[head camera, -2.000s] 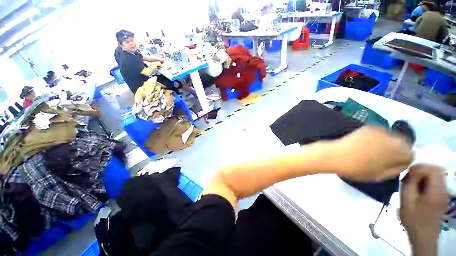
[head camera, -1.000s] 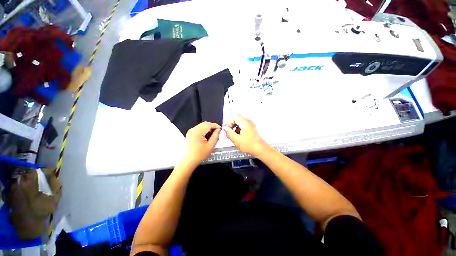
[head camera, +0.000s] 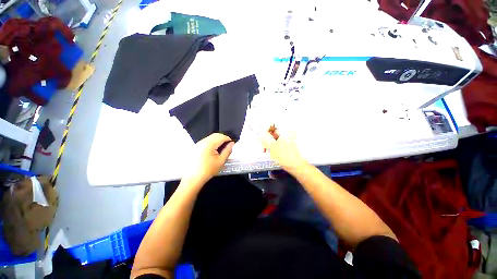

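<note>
A black fabric piece [head camera: 218, 111] lies on the white table left of the needle area, with a fold line down its middle. My left hand [head camera: 211, 155] pinches its near edge between thumb and fingers. My right hand [head camera: 282, 148] is over the table to the right, apart from the cloth; its fingers are washed out by glare, so I cannot tell if it holds something. The sewing machine [head camera: 349, 68] has a blue stripe and a black panel. Its presser foot [head camera: 291, 87] shows beyond my right hand, with no cloth visible under it.
A dark stack of cut pieces [head camera: 147, 68] lies at the table's left, with a green pouch [head camera: 199, 24] behind it. The table's ruler edge [head camera: 338, 159] runs in front. A dark red heap [head camera: 419, 212] is at lower right, a blue crate [head camera: 106, 245] at lower left.
My right hand has moved right, away from my left hand and the cloth's edge. My left hand has stayed at the cloth's near edge. The view has shifted slightly.
</note>
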